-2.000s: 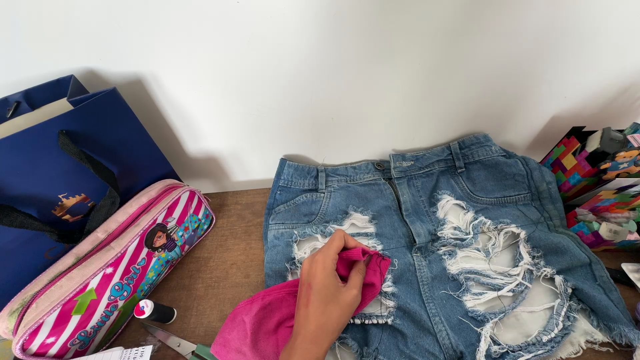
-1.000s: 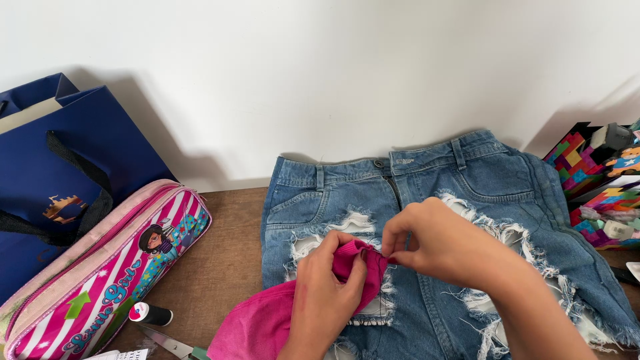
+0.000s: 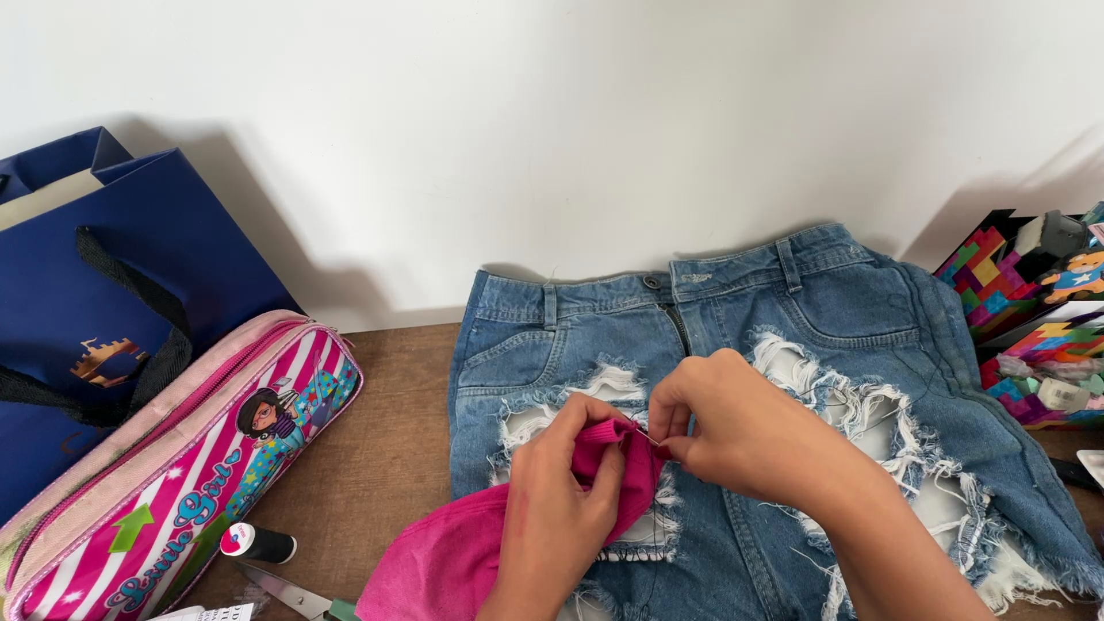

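My left hand (image 3: 561,500) pinches the ribbed edge of a magenta cloth (image 3: 440,552), whose loose part hangs off to the left of the wrist. Between thumb and fingers, my right hand (image 3: 724,423) grips a thin sewing needle (image 3: 647,437) at that edge, its tip side by the cloth. Dark thread seems to hang near it. Both hands are over ripped blue denim shorts (image 3: 621,315), laid with the waistband towards the wall; frayed white threads surround the holes.
On the left are a navy paper bag (image 3: 138,224), a striped pencil case (image 3: 198,483), a black thread spool (image 3: 259,543) and scissors (image 3: 289,595) with green at the handle. Colourful block-patterned boxes (image 3: 992,276) holding small items stand at the right, beside the shorts. A white wall (image 3: 552,129) rises behind.
My right hand, absent from the oldest frame, has come in from the right to the cloth edge. The left hand keeps its pinch on the cloth.
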